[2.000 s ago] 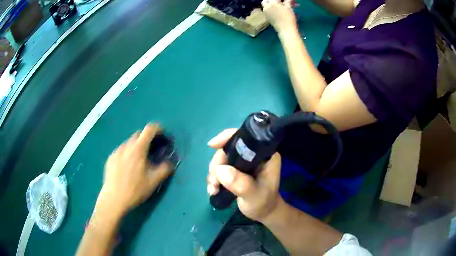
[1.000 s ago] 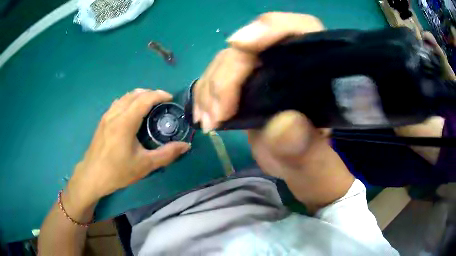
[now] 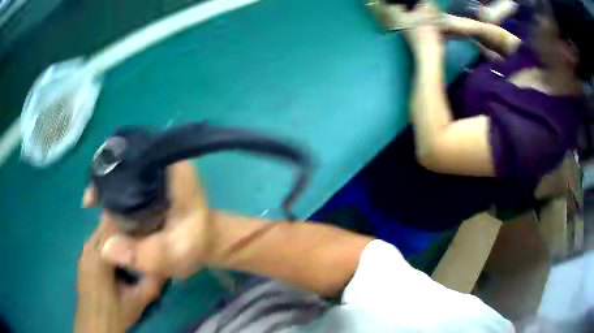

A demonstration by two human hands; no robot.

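Observation:
My right hand [image 3: 159, 237] is closed around the black electric screwdriver [image 3: 133, 179], which stands rear end up, its thick cable [image 3: 234, 140] curving off to the right. The tool's nose and bit are hidden. My left hand [image 3: 107, 286] is below and behind the right hand, partly covered by it. A small dark patch shows between the hands, but the housing cannot be made out, and the left fingers are mostly hidden. The picture is blurred.
The open plastic screw bag [image 3: 55, 123] lies at the left on the green bench [image 3: 293, 78], by the white edge strip [image 3: 169, 29]. A coworker in purple [image 3: 527, 123] is at the right, hands at a tray at the top. Cardboard [image 3: 469, 250] stands at the lower right.
The view has swung, bringing the coworker and strip back in. The screwdriver has gone from lying sideways to rear end up, over my left hand. The housing is now hidden.

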